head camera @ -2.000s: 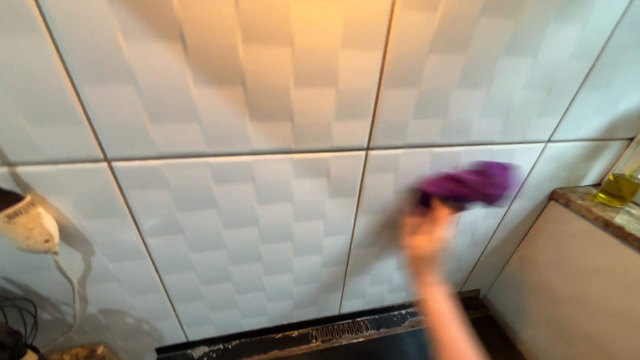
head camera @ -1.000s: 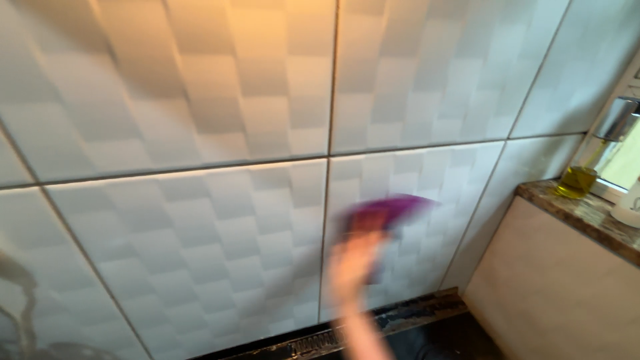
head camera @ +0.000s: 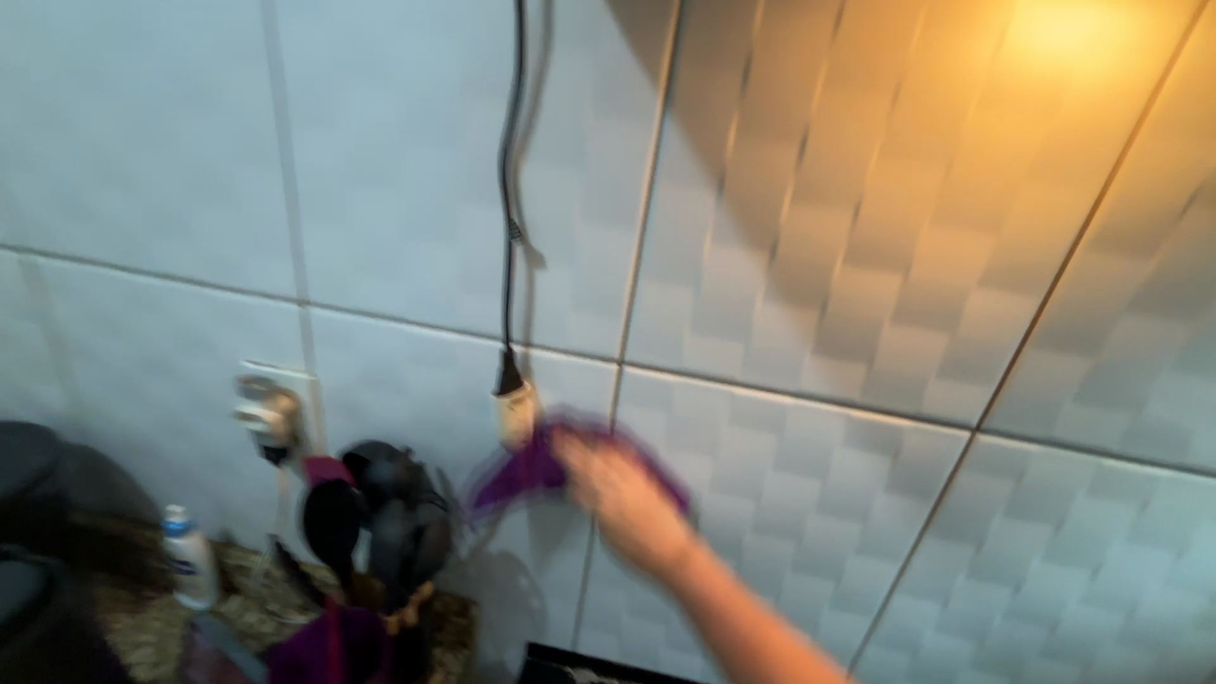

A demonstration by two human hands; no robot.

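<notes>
My right hand point(head camera: 627, 503) presses a purple cloth point(head camera: 532, 465) flat against the white tiled wall point(head camera: 779, 503), and both are blurred by motion. Just above the cloth's left part, a pale plug connector point(head camera: 516, 413) hangs at the end of a black cable point(head camera: 508, 199) that runs down the wall. The cloth touches or nearly touches the connector; which of the two cannot be told. My left hand is out of view.
At the lower left, black kitchen utensils point(head camera: 332, 522) stand by a granite counter point(head camera: 456, 627). A white bottle with a blue cap point(head camera: 190, 560) is further left, under a wall socket with a plug point(head camera: 271, 413). The black edge of a stove or similar point(head camera: 589, 667) shows at the bottom.
My right hand has moved left along the wall with the purple cloth, from near the right-hand corner to beside the hanging connector. The view has swung left.
</notes>
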